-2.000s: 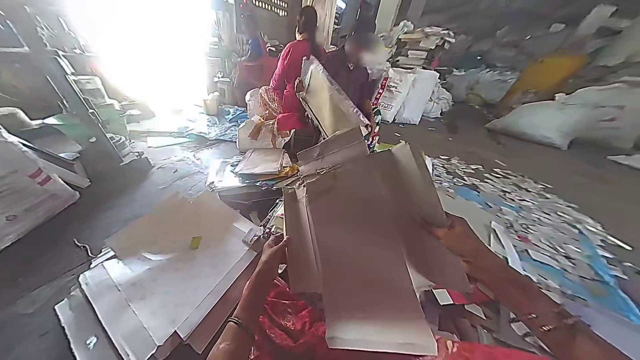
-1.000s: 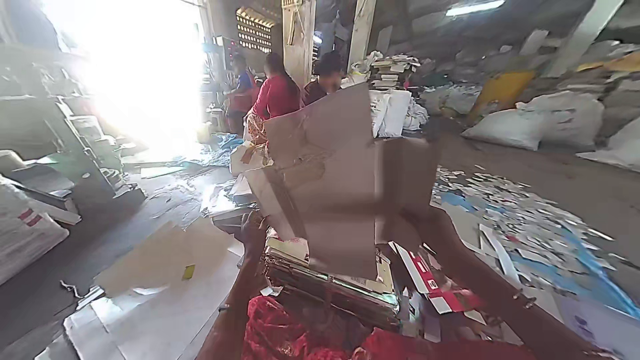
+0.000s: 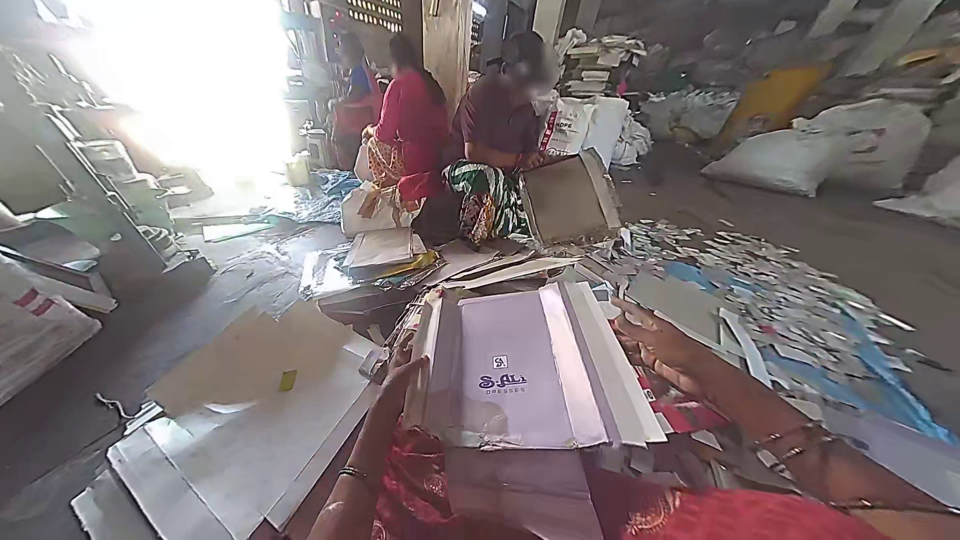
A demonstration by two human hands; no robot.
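Note:
A creased, opened-out cardboard box (image 3: 510,337), pale lilac with printed writing, lies in front of me above my red patterned clothing. At its left edge is my left hand (image 3: 405,371), its fingers closed on the folded flap. My right hand (image 3: 652,341) is beside the upper right edge with its fingers spread; whether they touch the board I cannot tell. One flap of the box hangs down toward my lap (image 3: 525,487). Flat cardboard sheets (image 3: 240,397) are stacked to the left, one with a small yellow-green mark. Under and behind the box are more boards, partly hidden.
Across from me a seated person (image 3: 495,112) handles a brown board (image 3: 574,199). Another person in red (image 3: 412,112) sits behind, with one more farther back. Paper scraps (image 3: 750,277) cover a blue sheet on the right. White sacks (image 3: 787,157) lie at the back right.
The cardboard box was raised with its plain grey-brown side showing; now it lies lower, printed side up. My right hand has opened away from its edge. The view has shifted.

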